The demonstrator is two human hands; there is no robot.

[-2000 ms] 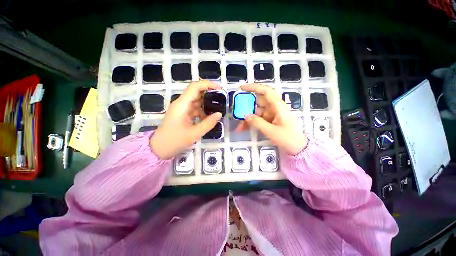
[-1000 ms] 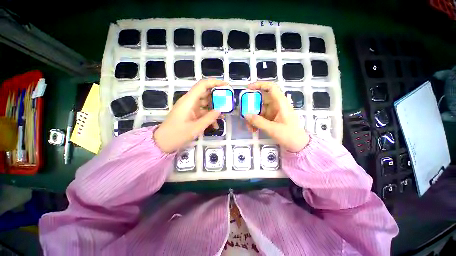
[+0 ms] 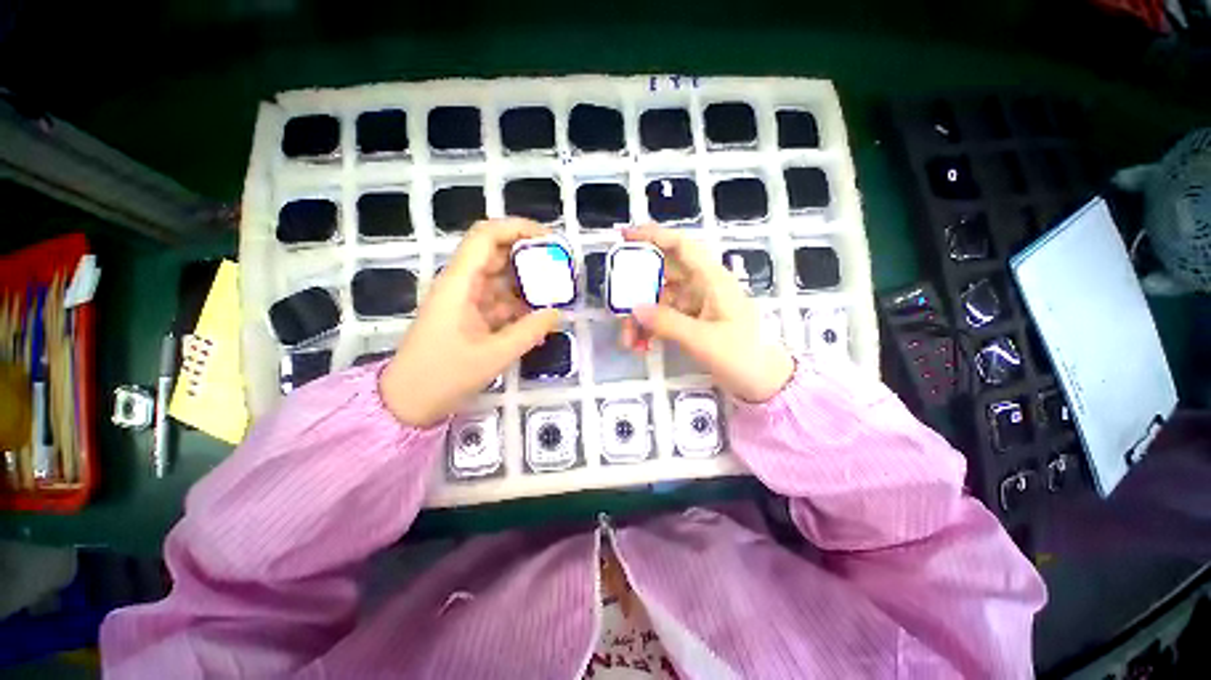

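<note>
My left hand (image 3: 465, 312) holds a watch head (image 3: 545, 275) by its edges, its screen lit white with a small blue patch near the top. My right hand (image 3: 711, 319) holds a second watch head (image 3: 635, 279), its screen white with a bluish rim. Both are held side by side, apart, above the white foam tray (image 3: 854, 173). The tray's upper rows hold watch heads with black glass up. Face-down watch heads with round dark centres (image 3: 624, 429) lie in the nearest row. My hands and sleeves hide some pockets.
A black tray (image 3: 916, 199) lies at right with a clipboard (image 3: 1096, 345) over it, and a fan (image 3: 1182, 199) beyond. At left are a yellow notepad (image 3: 219, 348), a pen (image 3: 163, 405), a small white part (image 3: 132, 408) and a red basket (image 3: 82, 332).
The left watch's screen has gone from black through blue and white to mostly white; the right one's from blue to white. Both hands still hold them. The view has shifted slightly.
</note>
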